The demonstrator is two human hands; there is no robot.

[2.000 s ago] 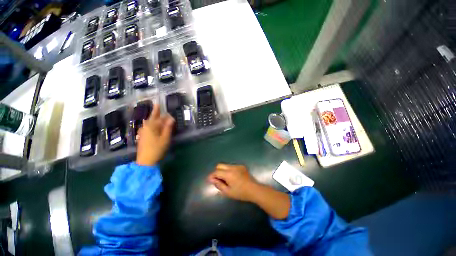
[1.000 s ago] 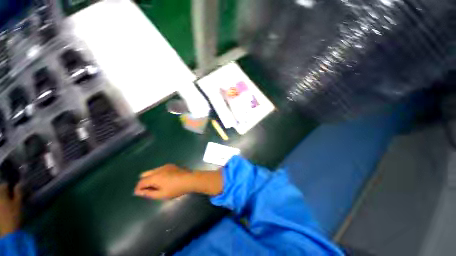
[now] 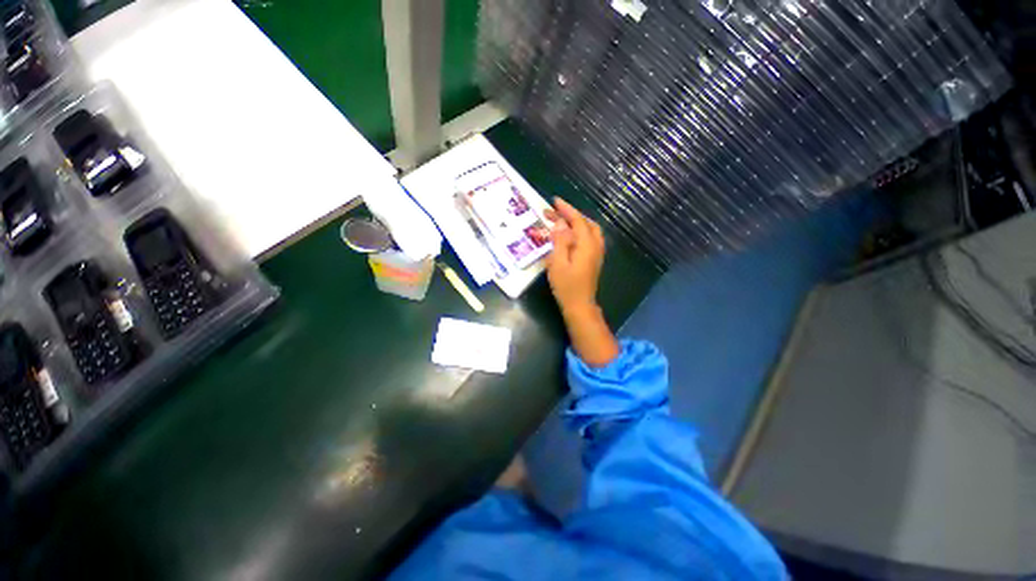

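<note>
A smartphone or printed phone picture [image 3: 508, 216] with a pink and white face lies on a white booklet [image 3: 441, 185] at the upper middle. My right hand [image 3: 577, 255] is at its right edge, fingers slightly bent and partly apart. Nothing shows lifted in it; whether the fingertips touch the edge is unclear. A thin grey stick [image 3: 479, 235] lies along the left of the picture. My left hand is not identifiable in view. A small skin-coloured patch shows by the bench's front edge, too hidden to name.
A clear blister tray [image 3: 244, 297] holds black keypad phones [image 3: 168, 270] at left. A translucent container [image 3: 401, 276] with round top, a yellow stick [image 3: 462, 288] and a white card [image 3: 471, 345] lie mid-bench. Stacked ridged trays [image 3: 727, 125] rise at upper right. A white board [image 3: 233, 125] lies beyond.
The view has swung right. My right hand has moved from the bare bench to the picture's right edge. My left hand, earlier at the phone tray, has left the view.
</note>
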